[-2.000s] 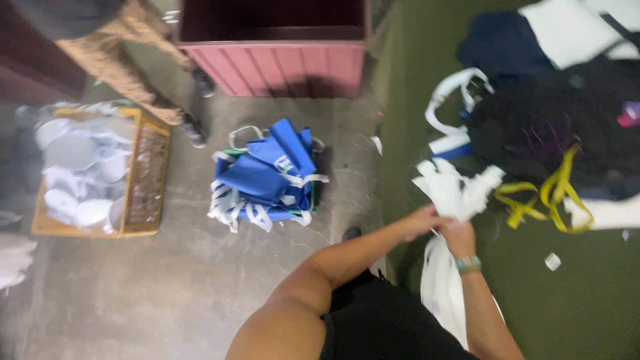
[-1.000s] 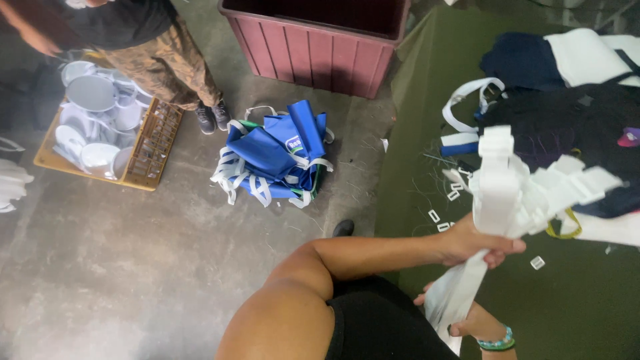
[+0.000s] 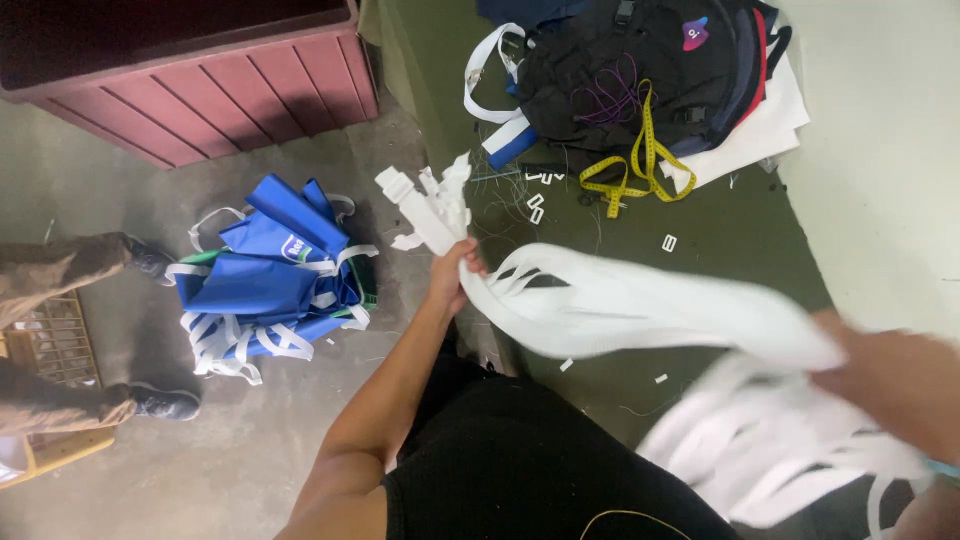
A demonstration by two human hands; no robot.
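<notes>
A bundle of long white webbing straps (image 3: 630, 304) stretches between my two hands. Near the gathered ends, which carry white plastic buckles (image 3: 401, 187), my left hand (image 3: 454, 277) is closed around the straps. At the right, my right hand (image 3: 840, 349) grips the bundle farther along; it is blurred by motion. More of the white strap length (image 3: 757, 442) hangs in loose loops below that hand, also blurred. Small white plastic slides (image 3: 669, 243) and thread scraps lie on the dark green table surface beyond the straps.
A black backpack (image 3: 592, 82) and a yellow measuring tape (image 3: 643, 161) lie on the green surface (image 3: 720, 217). Blue bags with white handles (image 3: 255, 281) fill a container on the floor. A reddish plastic bin (image 3: 225, 97) stands behind. Another person's legs (image 3: 67, 274) are beside a yellow crate (image 3: 64, 337).
My right hand has moved far out to the right along the straps, drawing them out sideways. The left hand still holds near the buckled ends. The view has shifted.
</notes>
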